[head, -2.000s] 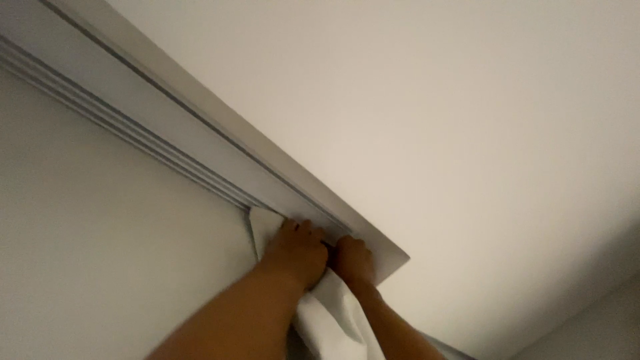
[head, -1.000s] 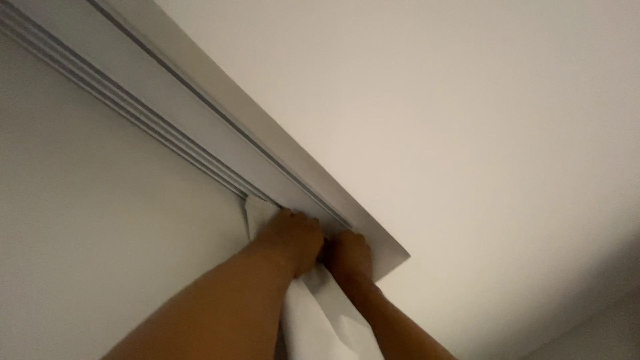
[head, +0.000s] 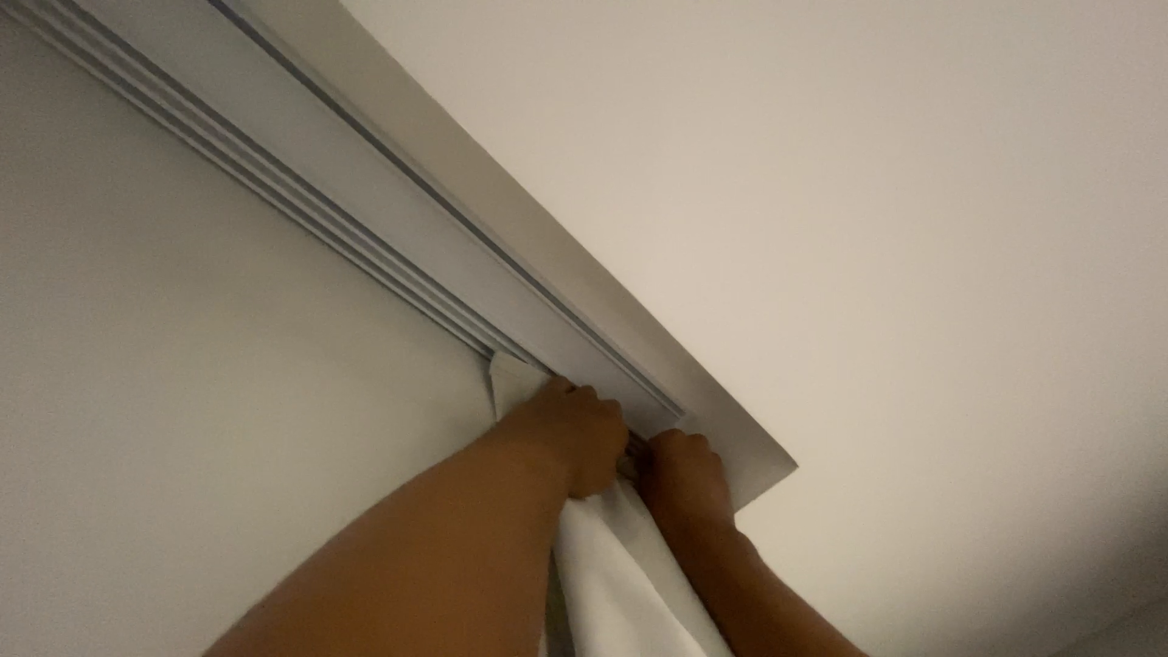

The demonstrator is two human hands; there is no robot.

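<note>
A white curtain (head: 620,570) hangs from the right end of a multi-groove ceiling curtain track (head: 274,182). My left hand (head: 579,433) grips the top edge of the fabric just under the track, its fingers curled over it. Close beside it on the right, my right hand (head: 684,474) is also curled at the curtain's top edge, near the end of the recess. A folded corner of the cloth sticks out to the left of my left hand. What lies between the hands is small and dark, and my fingertips are partly hidden.
The track runs along a recess in the white ceiling (head: 867,228), beside a second thin single track (head: 511,260). A pale wall (head: 228,365) spans the left. The recess ends in a corner just right of my right hand.
Both hands stay at the curtain's top edge near the end of the recess. My left forearm has swung somewhat to the left since the earliest frame; little else has plainly changed.
</note>
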